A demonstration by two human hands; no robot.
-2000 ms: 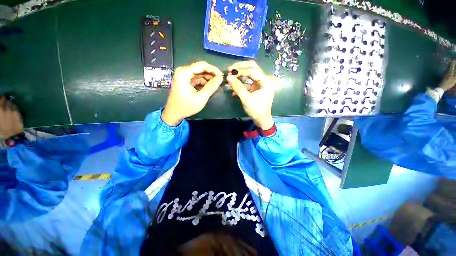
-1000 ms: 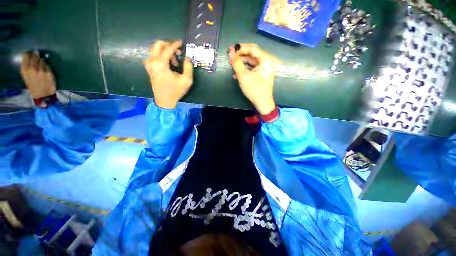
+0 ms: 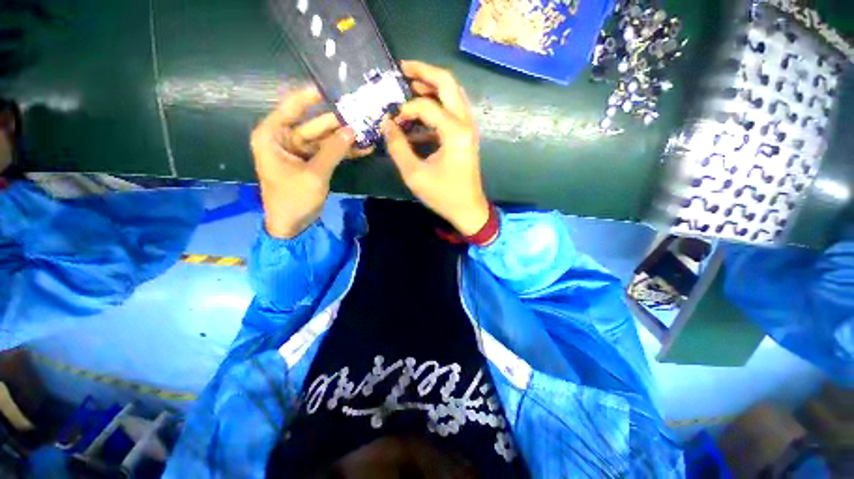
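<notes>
A black phone body [image 3: 345, 58] with small white and orange bits on its flat face is tilted to the left, its top cut off by the picture's edge. Its near end shows a silvery-white circuit board [image 3: 373, 101]. My left hand [image 3: 301, 154] grips the near left corner, thumb at the board's edge. My right hand [image 3: 433, 140] holds the right side, with thumb and finger at the near right corner. A tiny dark piece shows at the right fingertips; whether it is loose or part of the board, I cannot tell.
A blue bin [image 3: 571, 61] of small yellowish pieces stands at the upper right. A pile of small silver and black parts [image 3: 640, 61] lies beside it. A white parts tray [image 3: 758, 140] with dark curved parts is further right. Blue sleeves of other people show at both sides.
The phone body lay upright on the bench; now both hands hold it and it is tilted. Earlier my hands were together over the bench, then apart beside the phone. The neighbour's hand at left has moved away.
</notes>
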